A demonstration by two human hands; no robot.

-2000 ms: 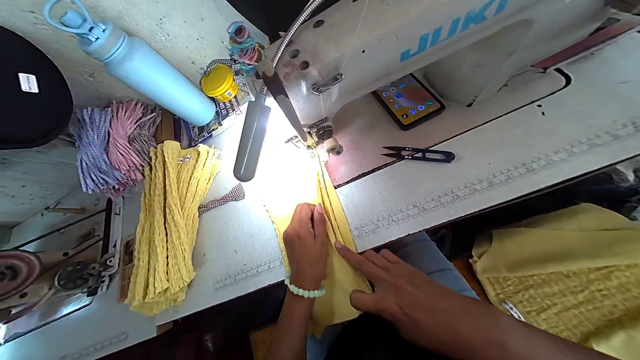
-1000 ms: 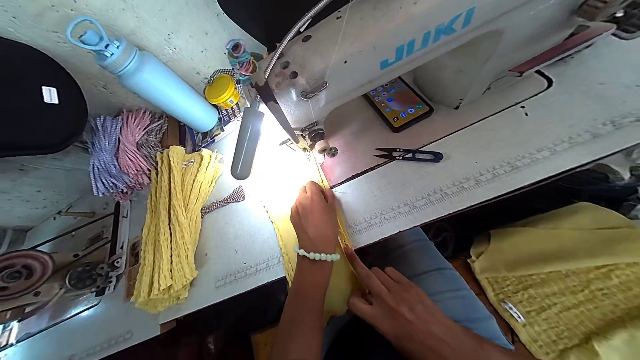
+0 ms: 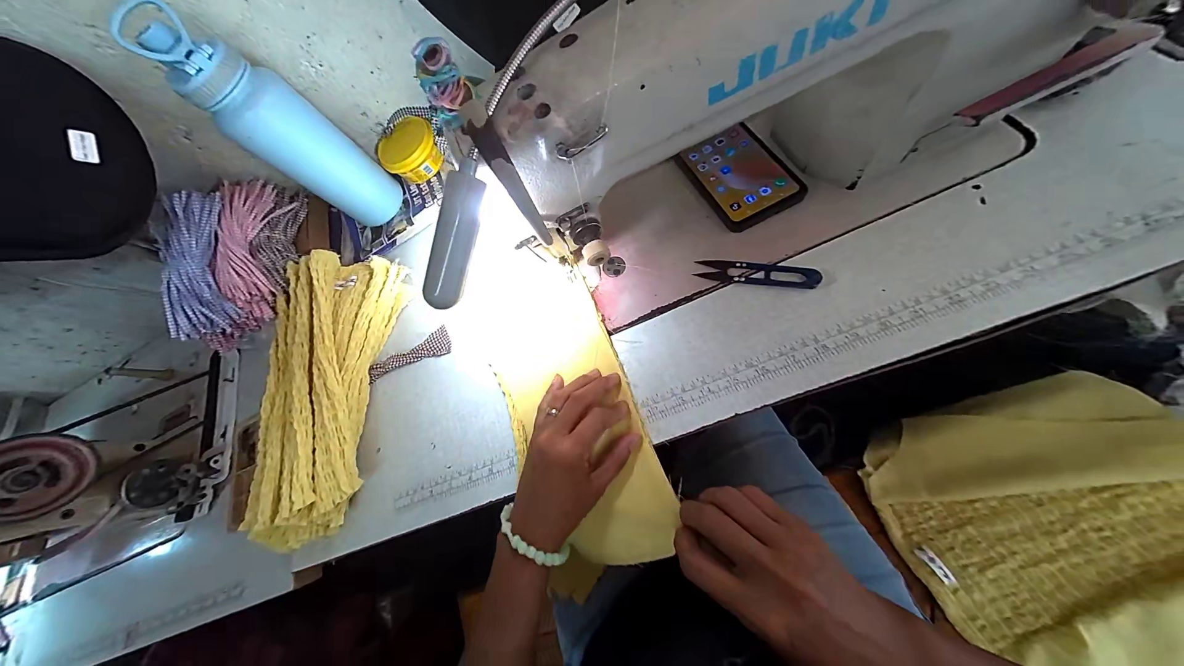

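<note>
A yellow fabric piece [image 3: 638,509] runs from under the presser foot of a Juki sewing machine [image 3: 684,102] down over the table's front edge. My left hand [image 3: 573,453], with a ring and a beaded bracelet, lies on the fabric with its fingers spread slightly. The fingers of my right hand [image 3: 758,555] are curled at the fabric's lower right edge and pinch it there. Glare from a lamp washes out the fabric near the needle.
Thread snips [image 3: 758,274] and a smartphone [image 3: 740,176] lie right of the needle. To the left are gathered yellow strips [image 3: 314,398], a small checked bow [image 3: 416,353], a grey lamp [image 3: 455,236], a blue bottle [image 3: 296,139] and a yellow tub [image 3: 410,150]. Shirred yellow fabric [image 3: 1045,527] lies at right.
My left hand has moved back from near the needle and lies flatter on the fabric. My right hand now holds the fabric's lower edge, and the fabric is spread wider.
</note>
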